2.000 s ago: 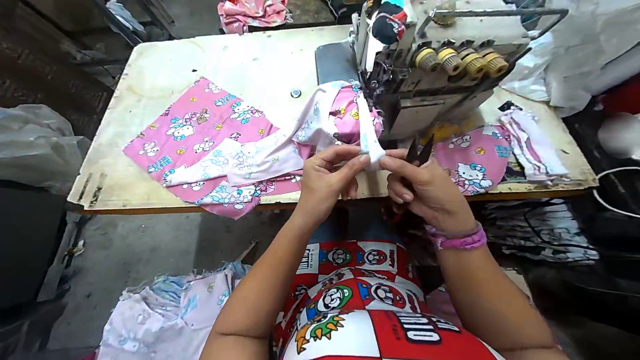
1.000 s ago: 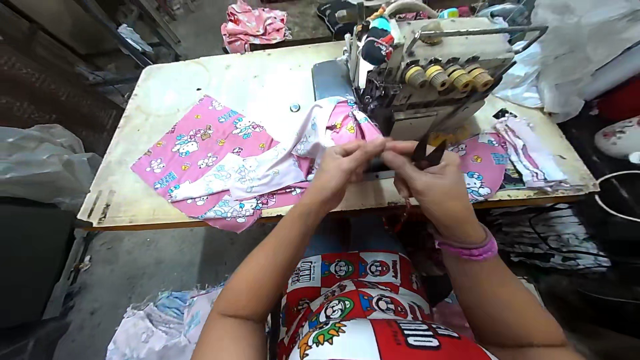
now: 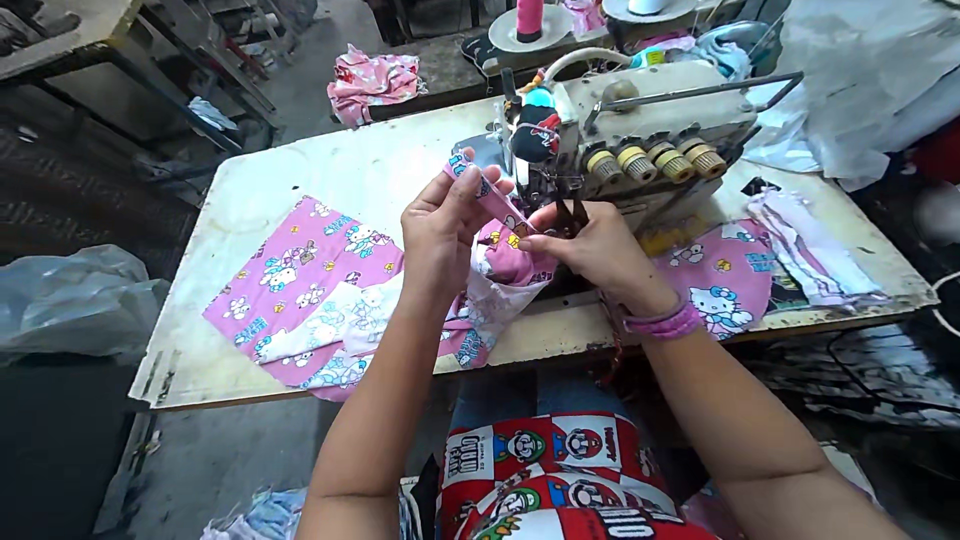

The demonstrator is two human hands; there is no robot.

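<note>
A narrow folded strip of pink printed fabric point(image 3: 495, 202) is stretched between my two hands, in front of the overlock sewing machine point(image 3: 652, 142). My left hand point(image 3: 450, 217) pinches its upper end between thumb and fingers. The strip's lower end is pinched by my right hand point(image 3: 592, 244), which also has dark thread snips point(image 3: 571, 217) in its palm, blades pointing up. Below the strip, bunched pink and white fabric point(image 3: 510, 262) lies by the machine's front. Pink printed fabric point(image 3: 322, 262) spreads over the table to the left, partly covered by its pale reverse side.
The worn white tabletop point(image 3: 255, 180) ends in a front edge close to my lap. Right of the machine lie a pink printed piece point(image 3: 724, 277) and pale fabric strips point(image 3: 817, 247). Thread cones point(image 3: 529, 19) stand behind it. A plastic bag point(image 3: 75, 300) sits at the left.
My left hand has risen and turned, and the pink printed strip now shows between my hands; two seconds ago they pinched a whitish piece. The view has shifted.
</note>
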